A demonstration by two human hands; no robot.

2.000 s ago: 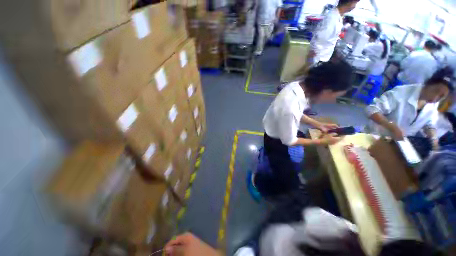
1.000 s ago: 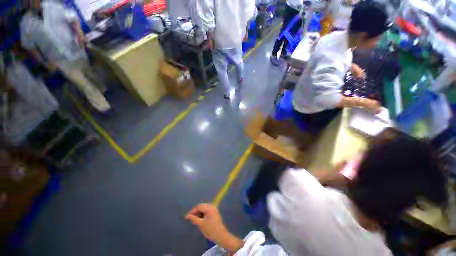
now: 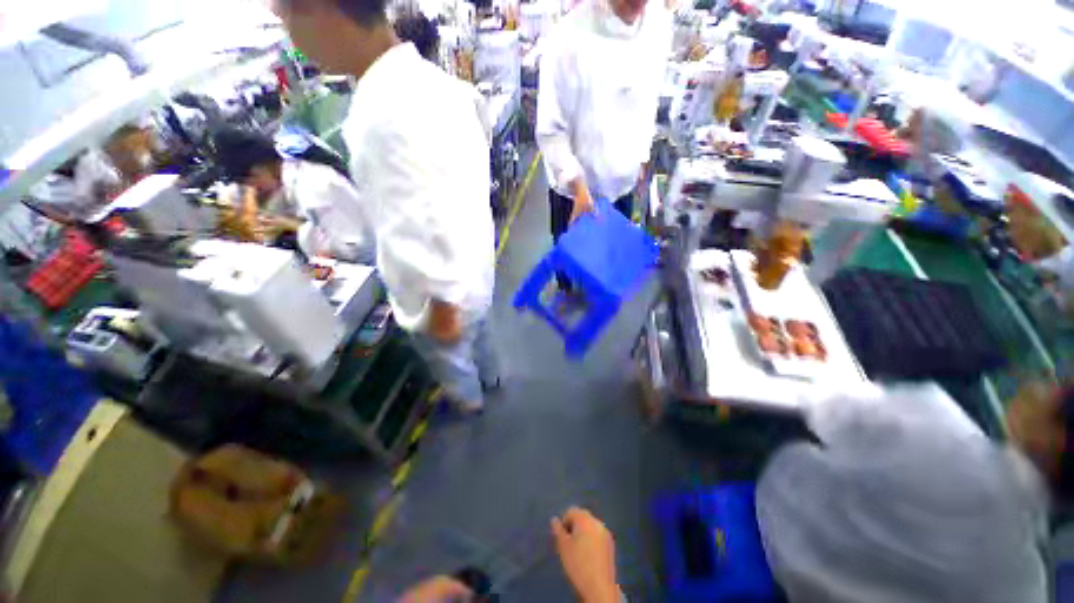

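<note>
My left hand (image 3: pixel 436 590) is at the bottom edge, mostly cut off. A small dark round thing (image 3: pixel 475 580) is at its fingertips and seems held; the blur hides what it is. My right hand (image 3: pixel 585 549) is raised just to the right, over the grey floor, with its fingers curled in. No object shows in it, but the inside of the hand is hidden. The two hands are apart.
A person in white ahead in the aisle holds a blue stool (image 3: pixel 607 262). Another person in white (image 3: pixel 426 177) stands left. A white bench (image 3: pixel 754 375) holds copper-coloured round parts. A person in a white cap (image 3: pixel 901 501) is close at right. A brown carton (image 3: pixel 236 501) is lower left.
The view has turned and moved from the open floor to an aisle between benches. My left hand and the dark thing have come into view. The blue stool and its carrier now show ahead.
</note>
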